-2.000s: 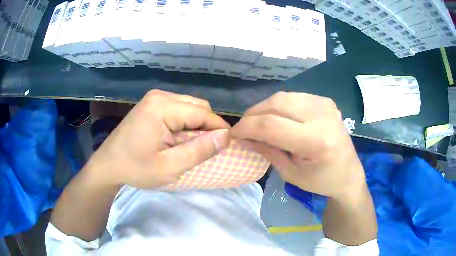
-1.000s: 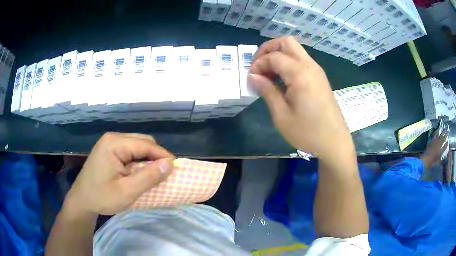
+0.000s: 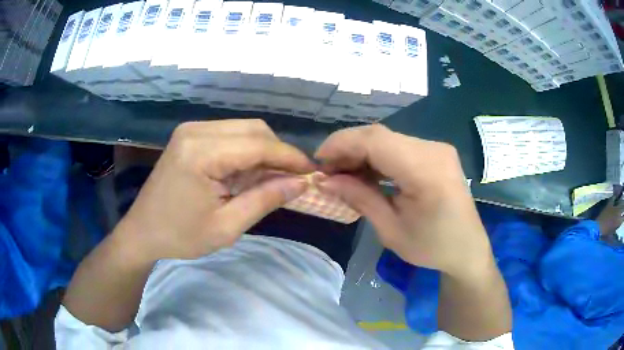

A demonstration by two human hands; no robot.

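Note:
The sticker sheet (image 3: 323, 204), with rows of pink-orange dots, is held just in front of the bench edge. My left hand (image 3: 212, 181) pinches its upper edge between thumb and fingers. My right hand (image 3: 410, 198) has thumb and fingertips together at the same edge, touching or nearly touching my left fingertips. Whether a round sticker is between my fingers is hidden. A row of white boxes (image 3: 239, 51) stands on the dark green bench beyond my hands, with small printed labels on their ends.
Stacked white boxes (image 3: 510, 41) stand at the upper right and more (image 3: 24, 41) at the upper left. A printed label sheet (image 3: 523, 147) lies at the right, with a yellow strip (image 3: 588, 197) beyond. Blue-clothed people (image 3: 581, 280) are at both sides.
My right hand has come back from the right end of the box row to the sticker sheet. The sheet is raised and tilted in my left hand. The camera view has shifted.

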